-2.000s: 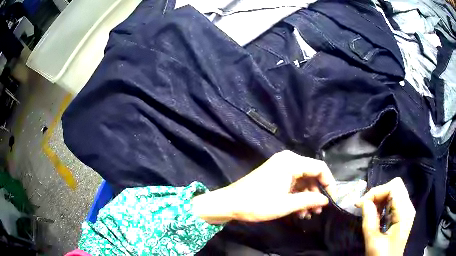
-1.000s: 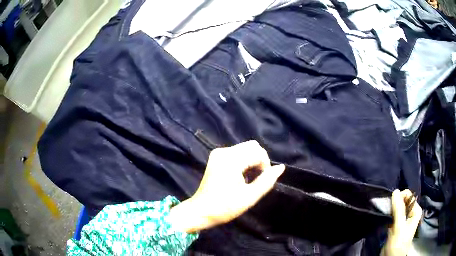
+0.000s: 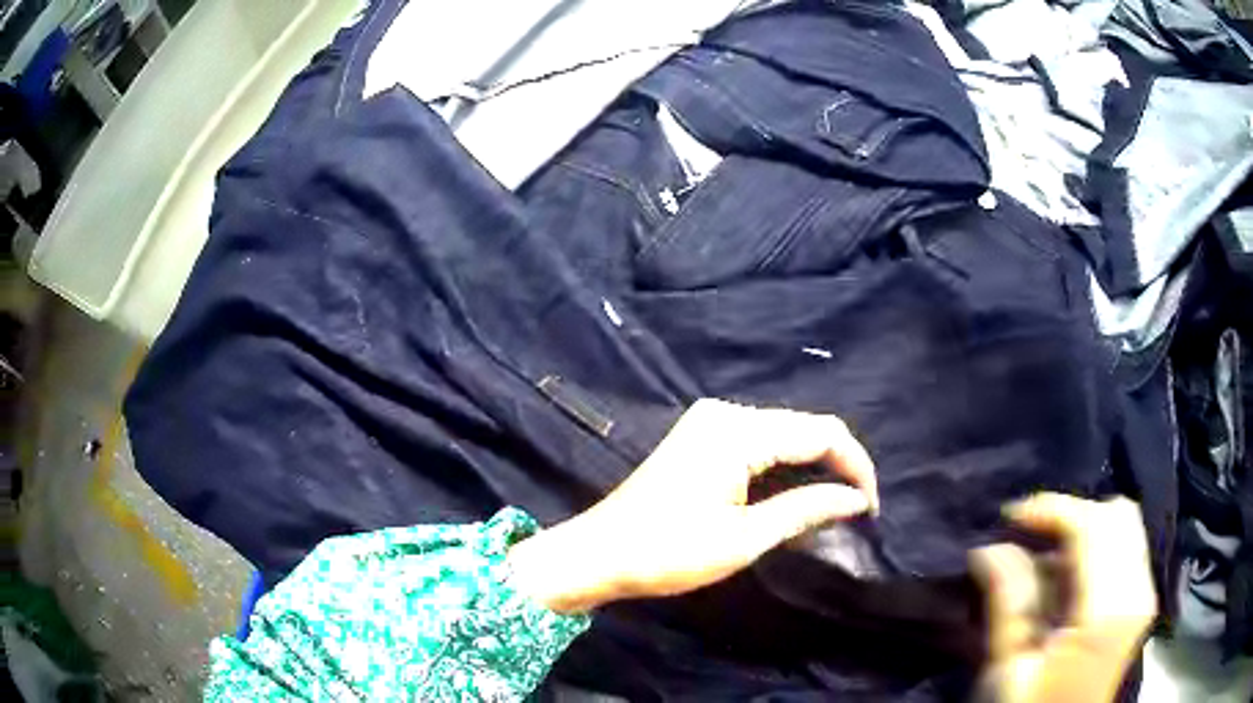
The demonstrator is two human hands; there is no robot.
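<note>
A dark navy denim garment (image 3: 412, 330) lies spread in front of me, with visible stitch lines and a small stitched tab on it. My left hand (image 3: 728, 501), in a green patterned sleeve, pinches an edge of the dark cloth between thumb and fingertips. My right hand (image 3: 1072, 591) is at the lower right, blurred, with fingers curled over the dark cloth. Whether it holds cloth or a tool is hidden by blur and shadow. A small white mark shows on the cloth above my hands.
Heaped navy and grey pieces (image 3: 1037, 103) lie at the upper right. A cream bin (image 3: 172, 179) stands at the upper left. A blue crate edge (image 3: 252, 602) shows beside my left sleeve. Speckled floor with a yellow line (image 3: 151, 549) is at the left.
The long dark edge stretched between my hands has slackened and folded. My left hand has moved right and my right hand slightly left, so they are closer together than one second ago.
</note>
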